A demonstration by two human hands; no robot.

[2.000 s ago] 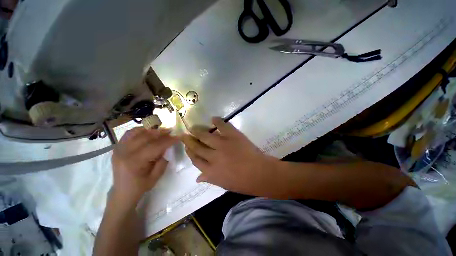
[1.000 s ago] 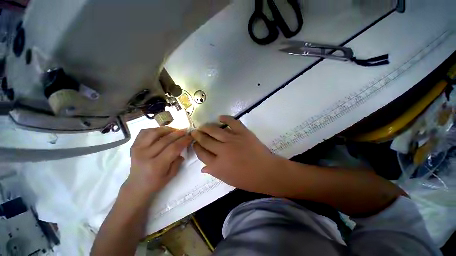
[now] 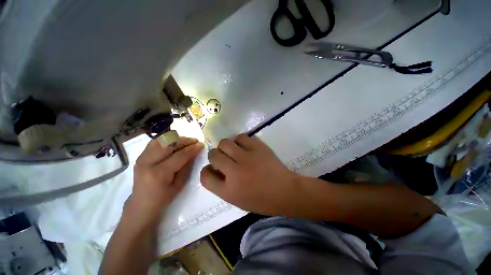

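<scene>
The white sewing machine (image 3: 102,59) fills the upper left. Its presser foot (image 3: 183,110) stands in a bright lit spot beside the needle plate (image 3: 197,111). Overexposed white fabric (image 3: 189,129) lies from the lit spot down to my fingers. My left hand (image 3: 167,169) pinches the fabric just below the presser foot, beside a cream ribbed knob. My right hand (image 3: 239,169) is to its right with curled fingers, its fingertips at the fabric's right edge; whether it grips the fabric is hidden.
Silver thread snips (image 3: 350,54) with a dark cord and black-handled scissors (image 3: 317,19) lie at the upper right of the machine table. A printed ruler scale (image 3: 344,142) runs along the front edge. White cloth (image 3: 64,215) is heaped at left. A yellow frame (image 3: 452,129) is at right.
My right hand's fingers have curled in and drawn slightly apart from my left hand's. My left hand still pinches near the presser foot. The whole view has shifted somewhat.
</scene>
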